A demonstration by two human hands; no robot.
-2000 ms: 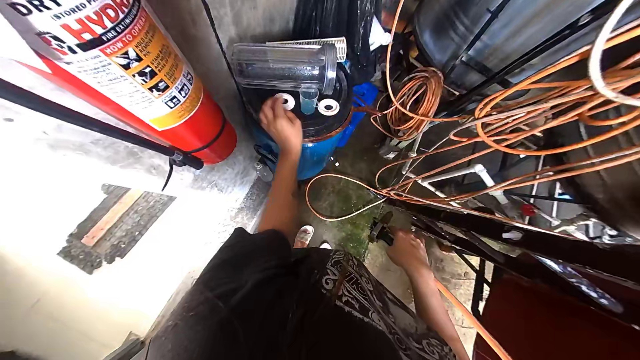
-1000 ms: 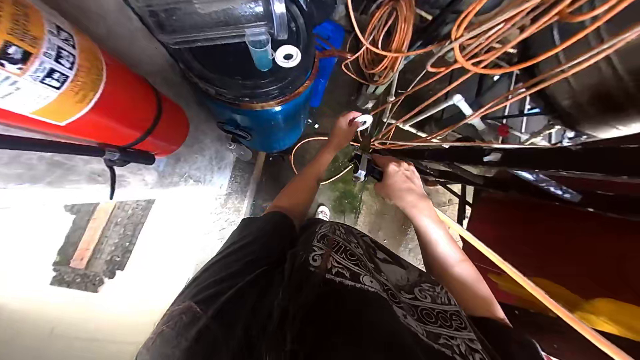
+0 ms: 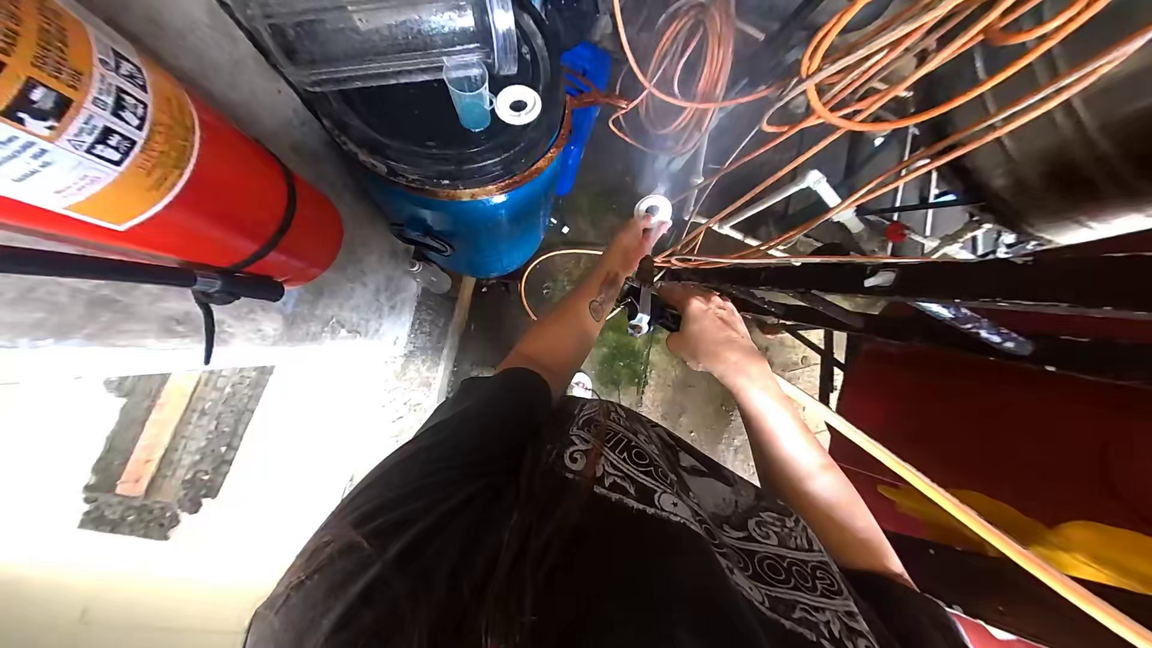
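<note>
My left hand (image 3: 637, 241) holds a white ring-shaped part (image 3: 653, 211), with a whitish mist or spray just beyond it. My right hand (image 3: 706, 326) grips a dark spray gun (image 3: 650, 310) close beside my left wrist; an orange hose (image 3: 954, 508) runs beneath my right forearm. Another white ring-shaped part (image 3: 517, 105) lies on the black lid of a blue drum (image 3: 477, 220), next to a clear plastic cup with blue contents (image 3: 470, 97). A clear plastic container (image 3: 378, 40) lies on the same lid.
A red fire extinguisher (image 3: 261, 211) is at the left. Coiled orange hoses (image 3: 688, 67) hang beyond my hands, near white pipes (image 3: 765, 202) and a large dark rounded tank (image 3: 1035, 135). A dark metal frame (image 3: 900, 286) runs to the right. The concrete floor (image 3: 702, 405) looks wet.
My left hand has moved from the drum lid to beside the spray gun and now holds a white ring; two lay on the lid earlier. The mist has appeared. The view has shifted.
</note>
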